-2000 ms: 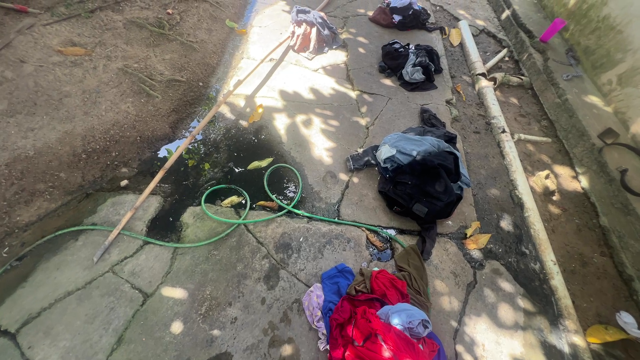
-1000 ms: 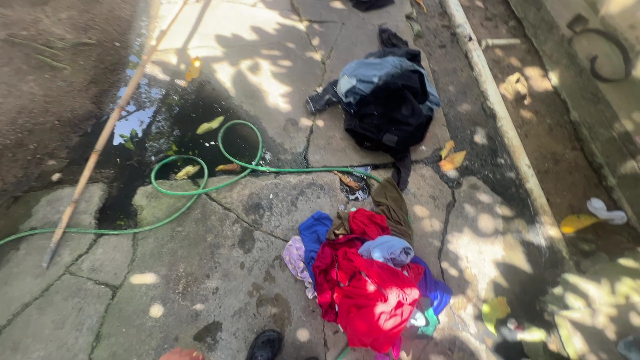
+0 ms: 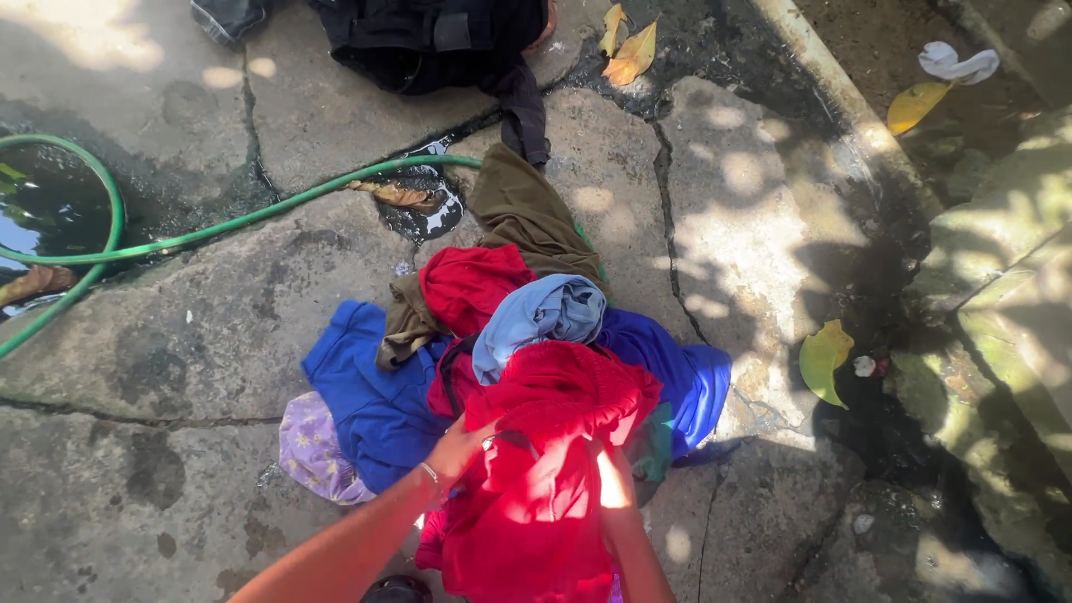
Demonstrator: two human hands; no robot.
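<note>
A heap of clothes lies on the cracked stone paving. My left hand [image 3: 459,450] grips the left side of a red garment [image 3: 536,502] on the near side of the heap, and my right hand [image 3: 615,481] holds its right side, the fingers partly hidden by cloth. Touching it are a light blue rolled cloth [image 3: 536,318], a blue garment [image 3: 368,394] at left and a shiny royal blue one [image 3: 670,368] at right. Beyond lie another red cloth [image 3: 469,285] and an olive-brown garment [image 3: 532,218]. A lilac floral cloth [image 3: 318,448] sits at the left edge.
A green hose [image 3: 276,205] runs from the left to the olive-brown garment. Dark clothes [image 3: 435,33] lie at the top. A pale pipe [image 3: 854,100] borders the paving at upper right. Fallen leaves [image 3: 632,54] and wet patches mark the ground. Part of a dark shoe [image 3: 398,590] shows below.
Both of my hands have come into view and taken hold of the red garment on the heap. The view has moved down and closer to the clothes.
</note>
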